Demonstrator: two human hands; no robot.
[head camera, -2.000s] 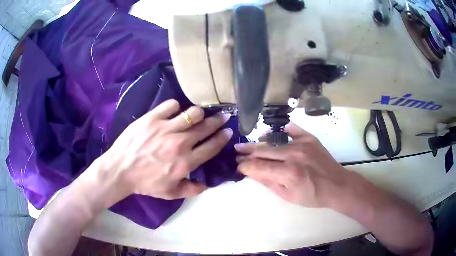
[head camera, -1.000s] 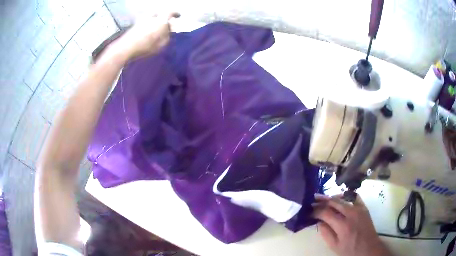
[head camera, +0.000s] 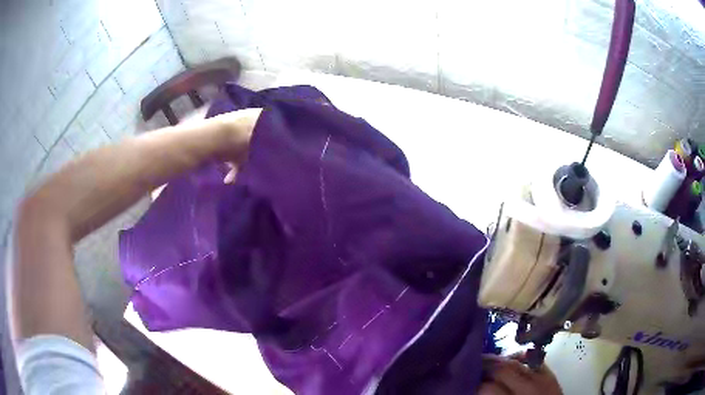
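Observation:
The purple garment (head camera: 348, 224) lies bunched to the left of the sewing machine head (head camera: 514, 266), with pale lines on it. A thin pale edge (head camera: 433, 320) runs down its right part beside the head. My left hand (head camera: 238, 158) is at the garment's upper left; a fold covers most of its fingers, the thumb shows, and it appears to grip the cloth. My right hand (head camera: 522, 379) is low by the presser foot area (head camera: 535, 353), at the garment's right edge, blurred and cut off by the bottom of the picture. Its grip cannot be made out.
Black-handled scissors (head camera: 622, 374) lie right of the needle. Thread spools (head camera: 666, 181) stand at the far right. A dark red upright rod (head camera: 614, 73) rises behind the head. A brown wooden chair back (head camera: 189, 83) stands beyond the table's left end, near the block wall (head camera: 309, 38).
The view has swung left and up. My left hand left the needle area, reached to the garment's far left, and now sits under a fold. The garment's white flap is no longer seen. My right hand stayed by the needle.

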